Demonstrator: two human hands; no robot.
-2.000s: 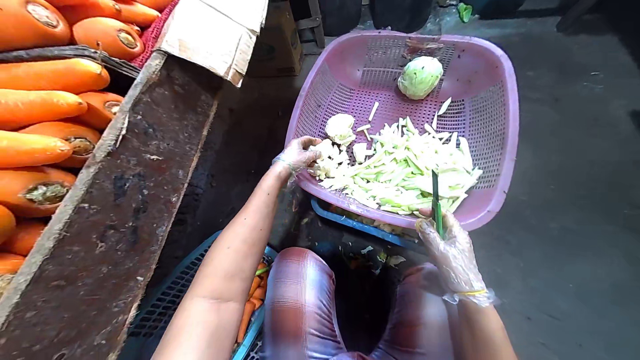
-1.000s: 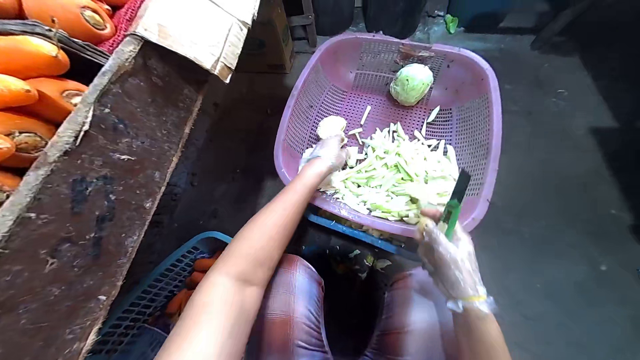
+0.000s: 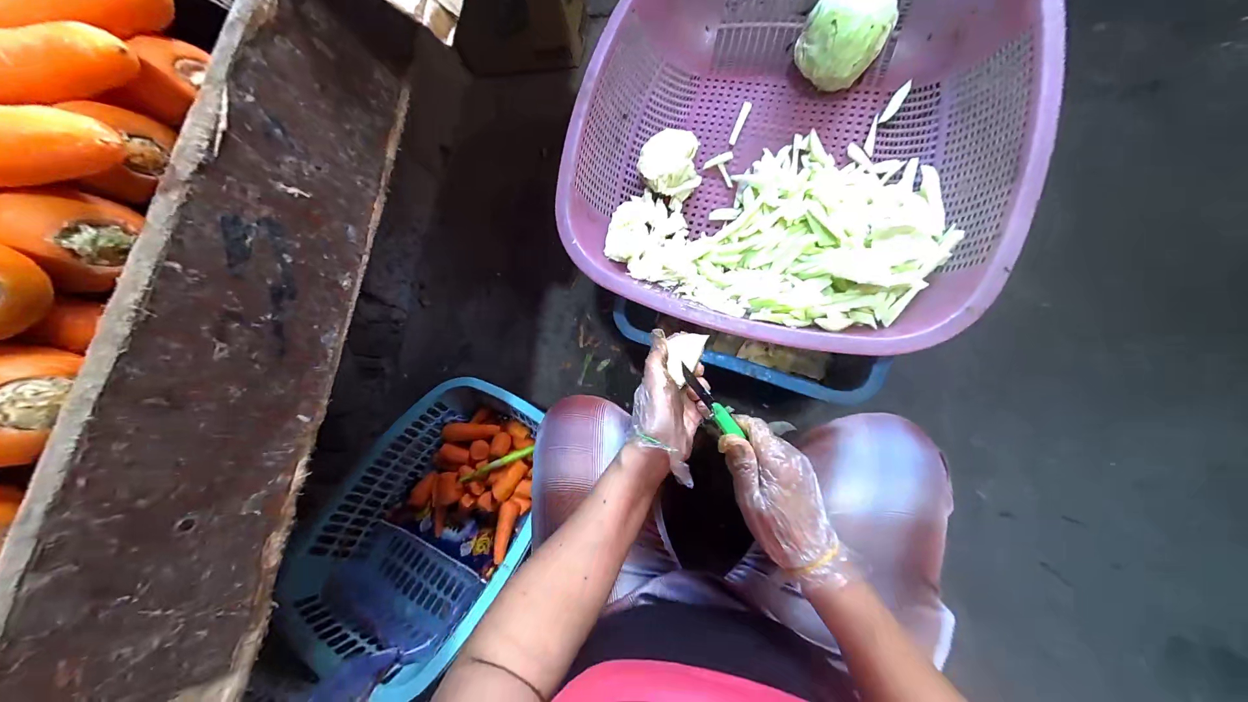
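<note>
My left hand [image 3: 665,405], in a clear plastic glove, holds a pale white vegetable piece [image 3: 685,357] above my lap, just below the basket. In my right hand [image 3: 777,478], also gloved, is a small knife [image 3: 722,415] with a green handle; its dark blade is against the piece. The pink plastic basket [image 3: 936,341] holds a heap of pale green cut vegetable strips [image 3: 819,234]. Cauliflower florets [image 3: 668,161] lie at the basket's left side, and a whole pale green cabbage-like head [image 3: 844,44] rests at its far side.
A blue basket [image 3: 487,604] with carrot pieces [image 3: 487,468] stands at lower left. A blue container [image 3: 858,390] is under the pink basket. Along the left runs a rough wooden board [image 3: 195,390], with large carrots [image 3: 58,146] behind it. A cardboard box [image 3: 517,34] stands at the back.
My left hand has drawn back from the basket towards my lap, now with a white piece in it. My right hand has brought the knife to that piece. The view has shifted.
</note>
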